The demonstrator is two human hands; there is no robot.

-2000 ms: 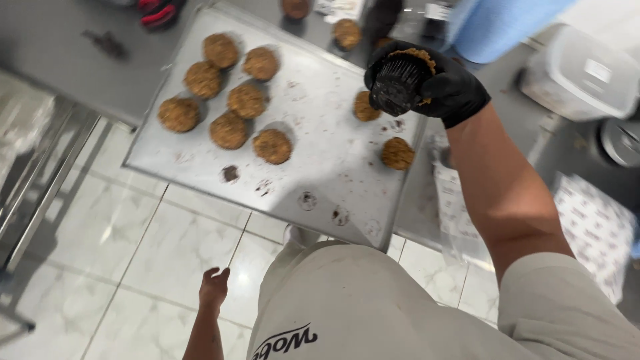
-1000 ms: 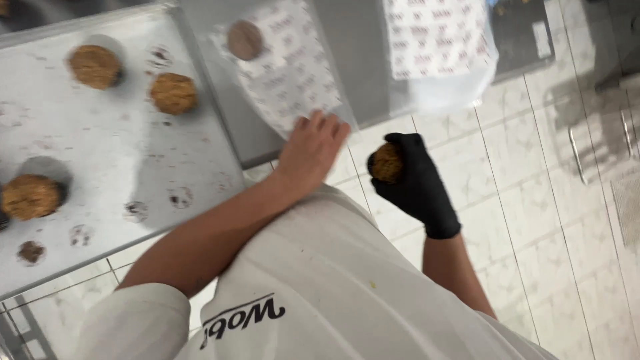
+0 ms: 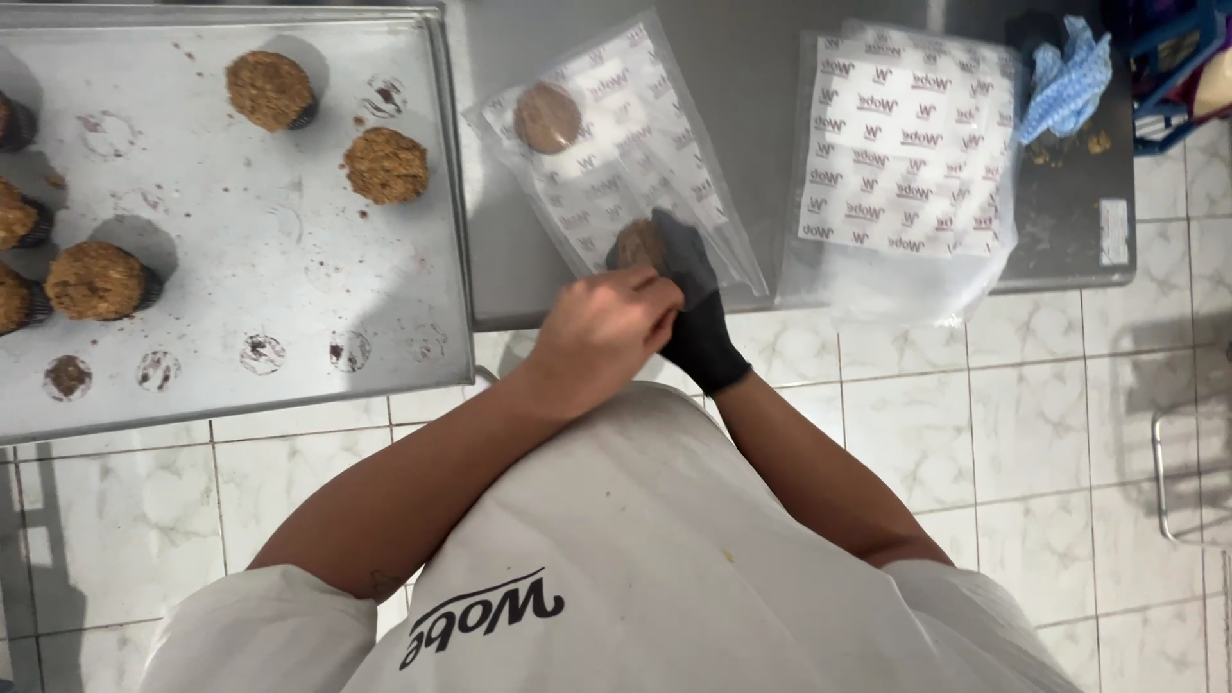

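My right hand (image 3: 695, 298), in a black glove, holds a crumb-topped muffin (image 3: 639, 245) inside the near end of a clear plastic bag (image 3: 688, 168). Printed paper lines this bag, and another muffin (image 3: 548, 117) lies at its far left end, seen through the film. My bare left hand (image 3: 616, 332) pinches at the bag's near edge beside the held muffin; its fingertips are bunched, and what lies between them is partly hidden. To the left, several muffins in dark cups (image 3: 270, 91) stand on a metal tray (image 3: 231, 192).
A stack of clear bags with printed paper (image 3: 890, 159) lies on the grey counter (image 3: 751, 58), overhanging its near edge. Beside it is a crumpled blue cloth (image 3: 1066, 82), with crumbs close by. A blue crate (image 3: 1169, 67) stands at the upper right. Tiled floor shows below.
The gloved right hand has brought its muffin from over the floor into the bag's near end. My left hand has closed its fingers at the bag's edge. The view has shifted since two seconds ago.
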